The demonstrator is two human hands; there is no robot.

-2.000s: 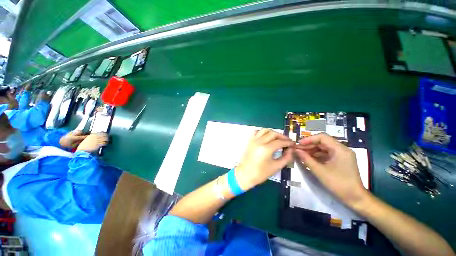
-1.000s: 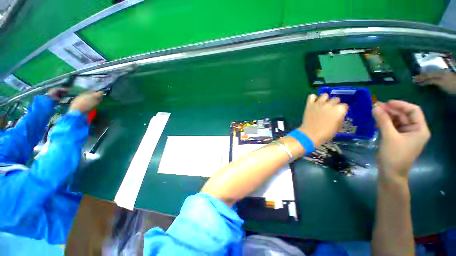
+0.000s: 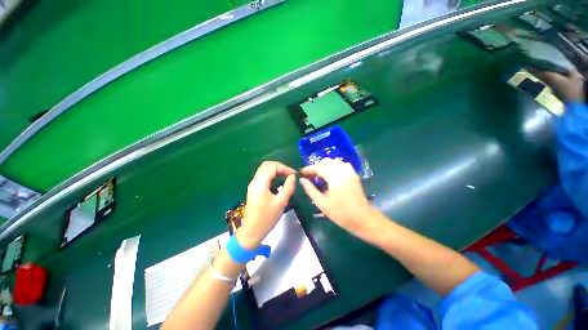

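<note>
My left hand (image 3: 265, 200), with a blue wrist strap, and my right hand (image 3: 338, 193) meet at the fingertips between the tablet and the blue parts bin. Thumbs and forefingers are pinched; any tiny part between them is too small to make out. The open tablet screen assembly (image 3: 287, 248) lies below them, its circuit end partly hidden by my left hand. The blue parts bin (image 3: 351, 149) holds small pale bits and sits just beyond my right hand. The loose pile of wired parts is mostly hidden behind my right hand.
A lined white sheet (image 3: 169, 283) and a white strip (image 3: 124, 280) lie left of the tablet. Other tablets lie behind the bin (image 3: 327, 109) and at left (image 3: 87, 216). A red bin (image 3: 29, 283) is far left. Another worker's hand (image 3: 568, 85) is at upper right.
The view has turned to the right. My hands, apart around the blue bin a second ago, have come together in front of it. The neighbouring worker at left has left view.
</note>
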